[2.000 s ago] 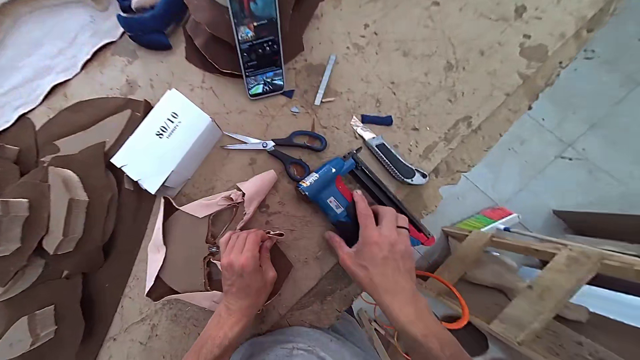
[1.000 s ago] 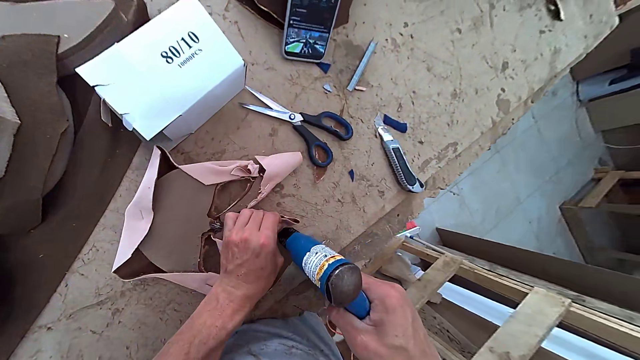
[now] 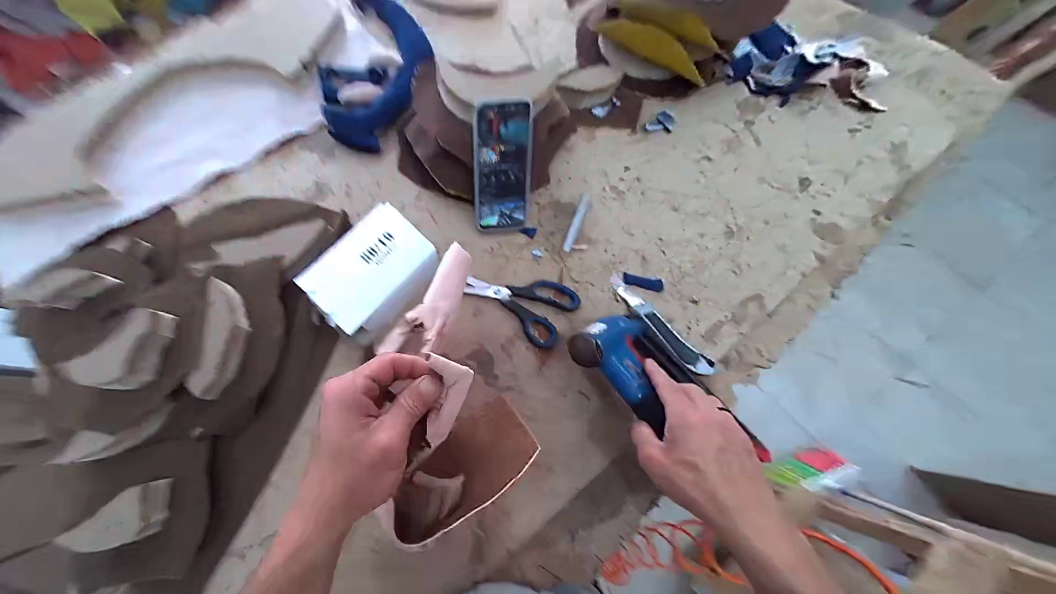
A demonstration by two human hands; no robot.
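Note:
My left hand (image 3: 371,429) pinches the pale pink edge of a covered piece (image 3: 487,445), which looks like leather or fabric and has a brown side showing. A pink flap of it stands up beyond my fingers. On the right, my right hand (image 3: 693,437) rests around a blue pneumatic stapler (image 3: 623,367), which lies on the worktable beside a utility knife (image 3: 668,334). Scissors with dark blue handles (image 3: 528,305) lie partly spread between the piece and the stapler. Part of the piece is hidden behind my left hand.
A white box (image 3: 371,272) bearing print sits left of the scissors. A phone (image 3: 502,165) leans on brown pieces beyond. Stacked brown padded pieces (image 3: 165,330) fill the left. An orange coiled hose (image 3: 660,553) and a brush (image 3: 813,469) are at the lower right, past the table edge.
The stapler, upright at the piece one second ago, now lies beside the knife under my right hand. My left hand has lifted the pink edge. The view has shifted widely.

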